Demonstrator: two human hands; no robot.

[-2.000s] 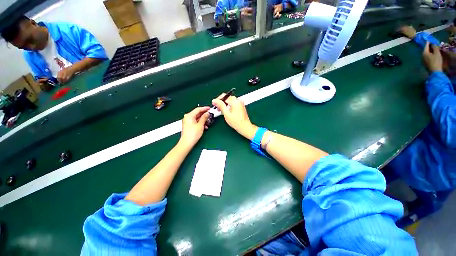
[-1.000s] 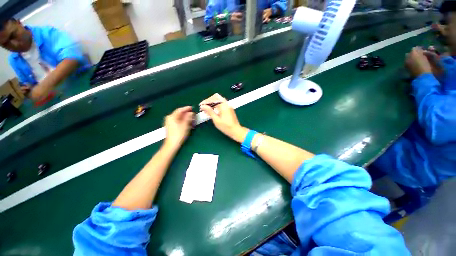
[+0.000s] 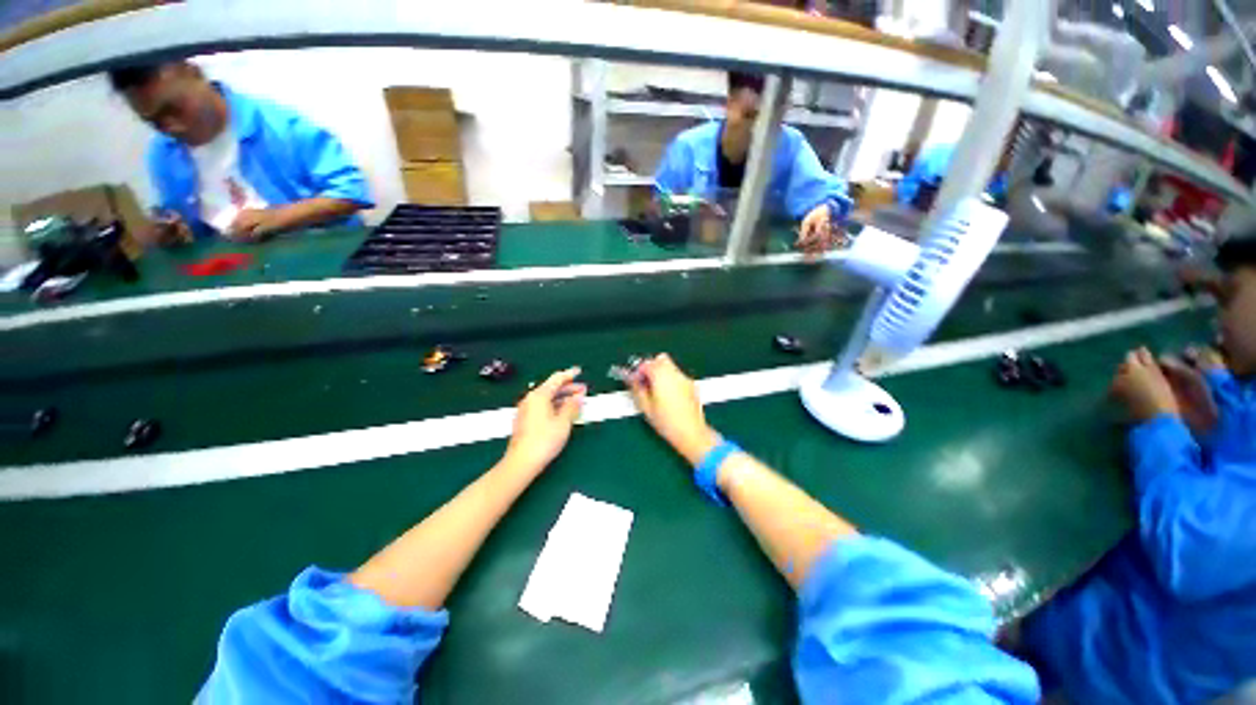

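My left hand (image 3: 548, 416) is over the white strip (image 3: 468, 422), fingers bent and slightly apart, with no unit visible in it. My right hand (image 3: 671, 402) reaches over the strip to its right. A small dark unit (image 3: 634, 365) shows at its fingertips; whether they grip it is unclear. A thin greyish piece is beside it, too blurred to name. On the belt (image 3: 317, 393), left of my hands, lie a dark unit (image 3: 496, 369) and one with orange (image 3: 440, 358). White paper slips (image 3: 579, 562) lie on the bench before me.
A white desk fan (image 3: 851, 406) stands right of my hands. More units lie on the belt. A dark cluster (image 3: 1029, 369) is near a neighbouring worker at right. A black compartment tray (image 3: 428, 237) and a red item (image 3: 218, 263) are on the far bench, with workers behind.
The view has tilted up. My hands have moved apart and reach over the belt's edge. A dark unit now lies beside the orange one; the unit earlier between my hands is gone from there.
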